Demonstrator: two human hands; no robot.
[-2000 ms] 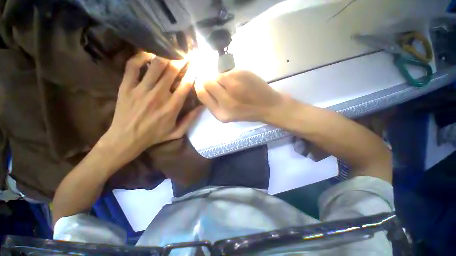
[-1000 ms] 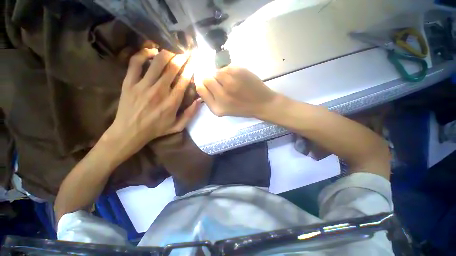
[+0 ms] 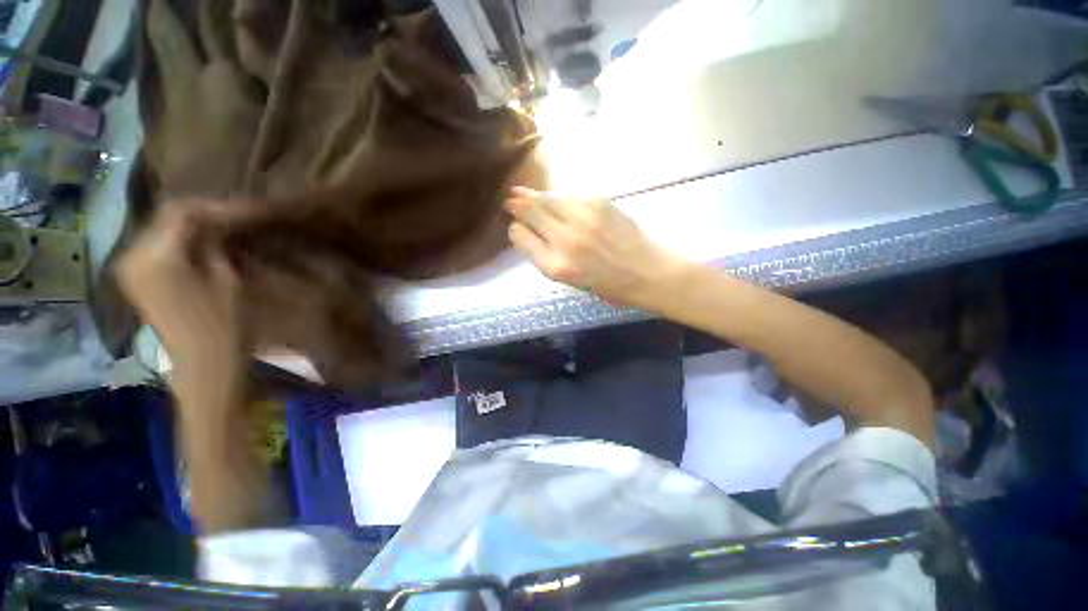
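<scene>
The brown cloth (image 3: 346, 155) lies bunched on the machine table, left of the lit needle area (image 3: 543, 107). My left hand (image 3: 179, 257) is blurred at the cloth's left side and grips a fold of it, raised a little. My right hand (image 3: 579, 239) is just below the needle area, with its fingertips pinched at the cloth's right edge. The glare hides the needle and the presser foot. The white sewing machine head (image 3: 483, 42) is at the top.
Scissors with green and yellow handles (image 3: 1008, 173) lie at the right of the white table (image 3: 835, 191). A measuring strip (image 3: 764, 269) runs along the front edge. A dark cloth with a white label (image 3: 573, 406) is at my lap. Other machine parts (image 3: 42, 263) are at far left.
My left hand has moved from beside the needle to the far left, pulling the brown cloth off the lap. The labelled dark cloth is more exposed. My right hand is slightly lower and further right.
</scene>
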